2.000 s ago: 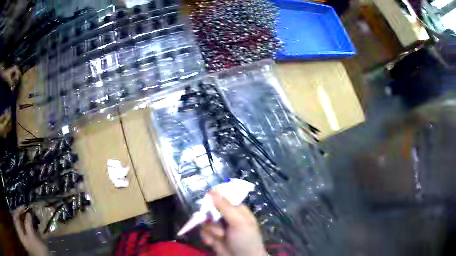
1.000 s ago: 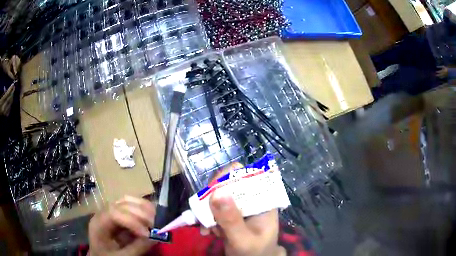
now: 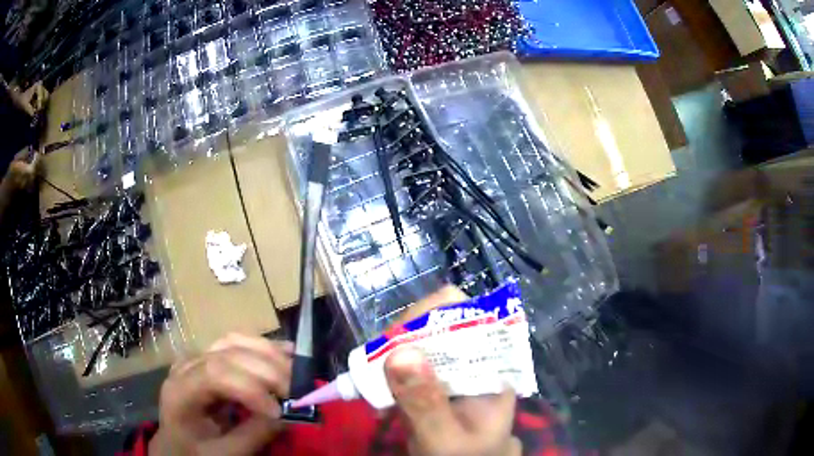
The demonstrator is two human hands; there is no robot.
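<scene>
My left hand [image 3: 223, 392] is at the lower left, its fingers closed on the lower end of a black strip part [image 3: 309, 258]. The strip stands up from the fingers towards the clear tray. Its small black end piece [image 3: 301, 412] has a shiny face and sits at my fingertips. My right hand [image 3: 446, 401] grips a white glue tube [image 3: 451, 347] with blue and red print. The tube's pale pink nozzle [image 3: 323, 394] points left, its tip at the end piece. Whether glue is coming out cannot be told.
A clear tray [image 3: 368, 254] with black strips lies ahead. A densely filled left tray [image 3: 85, 276], crumpled tissue [image 3: 226, 256], large far tray [image 3: 201, 67], red-and-black pile [image 3: 451, 31] and blue bin [image 3: 593, 27] surround it. Cartons [image 3: 723, 240] stand right. Another person's hand [image 3: 20, 169] shows far left.
Two seconds ago my left hand was at the left tray; one second ago it held the strip near my body. The nozzle has swung from pointing down-left to the end piece, and stays there.
</scene>
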